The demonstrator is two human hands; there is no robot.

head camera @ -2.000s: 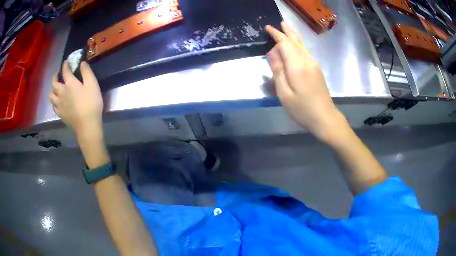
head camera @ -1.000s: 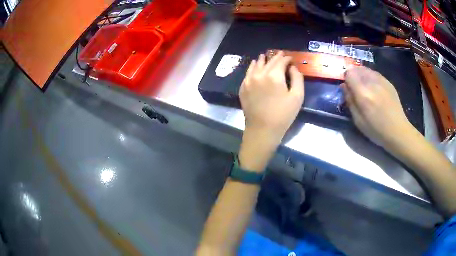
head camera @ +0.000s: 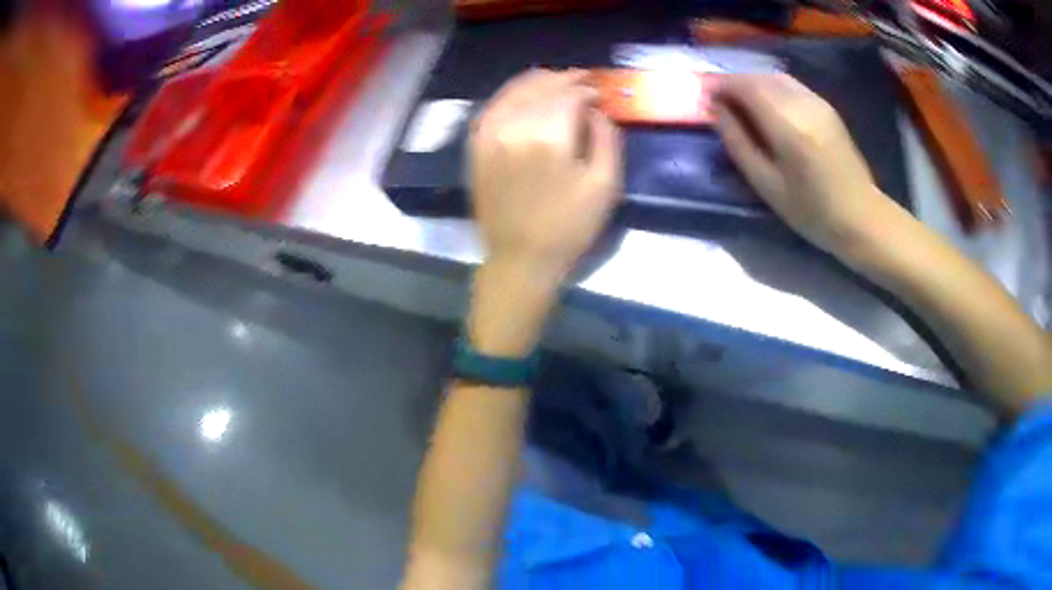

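An orange-brown bar part lies across the black work pad, its middle showing between my hands with a bright glare on it. My left hand is closed around its left end. My right hand has its fingers on its right end. Both ends of the bar are hidden by the fingers. The view is blurred, so I cannot tell whether the bar touches the pad. A silver-white marked strip lies behind the bar.
Red plastic bins stand left of the pad. Another orange-brown bar lies to the right, and more lie behind the pad. The steel bench edge runs in front of the pad. A white patch marks the pad's left corner.
Two seconds ago my hands were apart at the pad's sides; now both are on the bar. Since one second ago the view has shifted and blurred, and the hands still hold the bar's ends.
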